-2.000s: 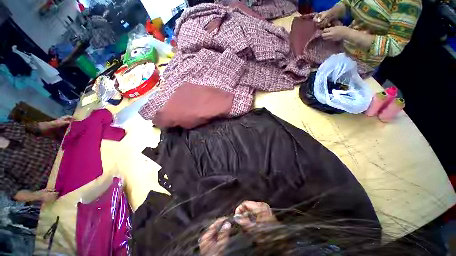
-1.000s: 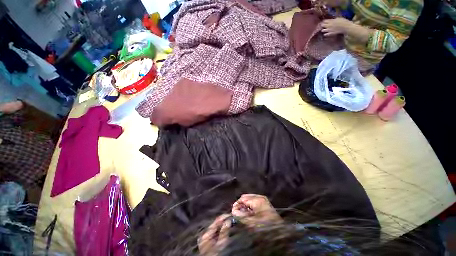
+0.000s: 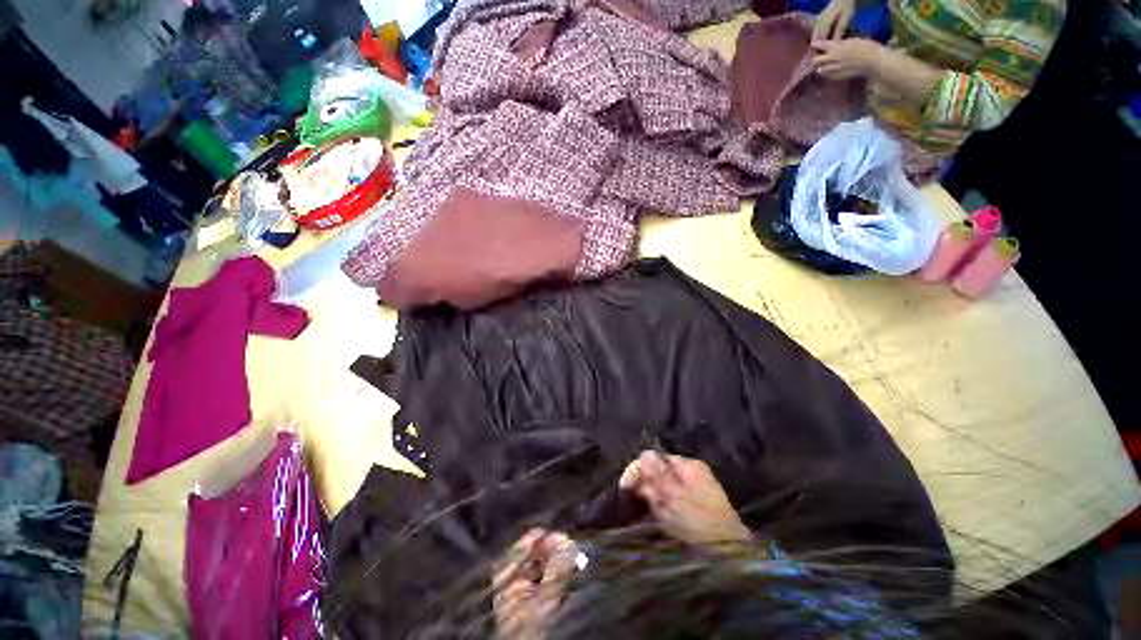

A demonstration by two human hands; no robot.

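A large, gathered, slightly shiny dark brown garment [image 3: 651, 363] is spread before me. My left hand [image 3: 532, 581] is low in the picture, its bent fingers at a fold of the garment. A small bright spot shows at its fingertips; I cannot tell what it is. My right hand [image 3: 688, 498] is up and to the right of it, apart from it, with thumb and fingertips pinched together. No needle or thread can be made out in it. Loose hair strands cross the view and partly hide both hands.
Flecked tweed coats [image 3: 526, 150] lie beyond the garment. A magenta top [image 3: 207, 363] and a shiny polybag [image 3: 257, 550] lie left. A red tub [image 3: 338, 188] is far left. A plastic bag in a black bowl [image 3: 863, 213] and pink cones [image 3: 973, 256] stand right. A person handles tweed.
My right hand has moved away from my left, up and to the right. The person at the left has drawn back from the magenta top. The person opposite has moved their hands on the tweed.
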